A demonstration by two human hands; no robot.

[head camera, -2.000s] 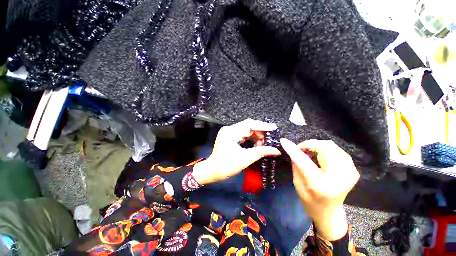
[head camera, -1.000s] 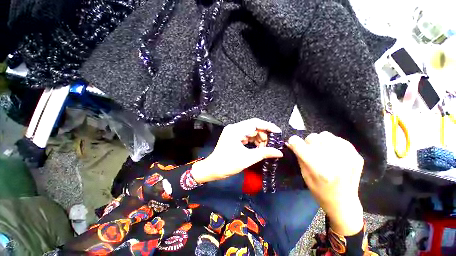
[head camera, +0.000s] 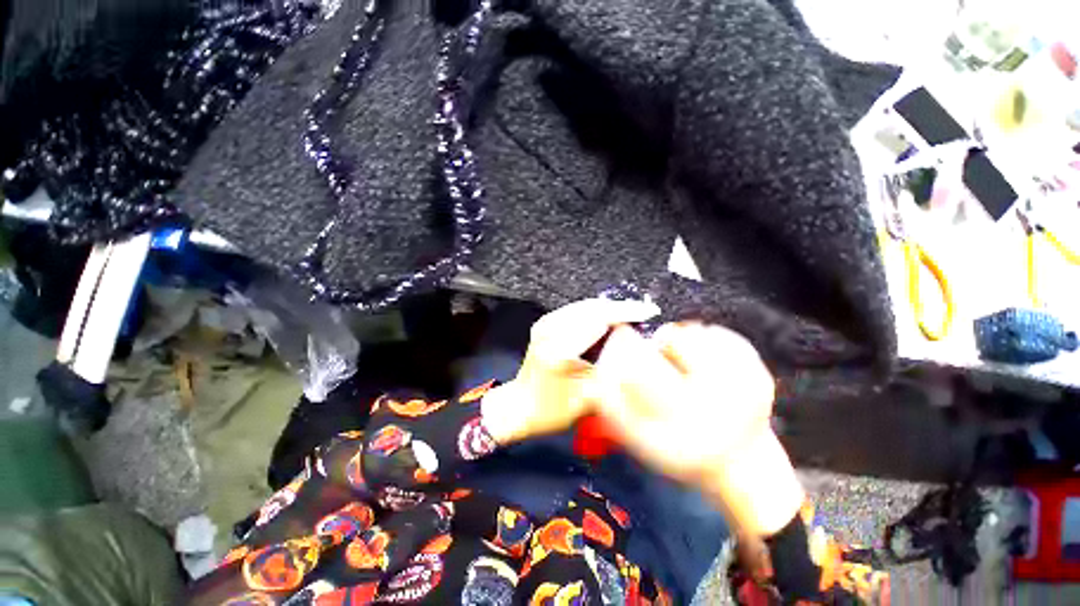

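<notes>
A large dark grey speckled garment [head camera: 557, 225] lies over the table. A black-and-white flecked braid trim [head camera: 456, 178] runs along it. My left hand [head camera: 569, 355] pinches the garment's narrow edge with a bit of trim at its fingertips. My right hand [head camera: 687, 397] is blurred, in front of my left hand's fingers, and hides most of the edge being worked. Its fingers look curled, but what they hold is hidden. No needle or thread can be made out.
Yellow-handled scissors [head camera: 930, 290] lie on the white table at right, beside a dark blue speckled block [head camera: 1021, 336] and two black rectangles [head camera: 931, 115]. A dark glittery pile [head camera: 107, 142] is at upper left. A clear plastic bag [head camera: 322, 343] hangs below the table.
My right hand has moved left and nearer the camera, now overlapping my left hand. My left hand stays at the garment edge. The view has shifted slightly.
</notes>
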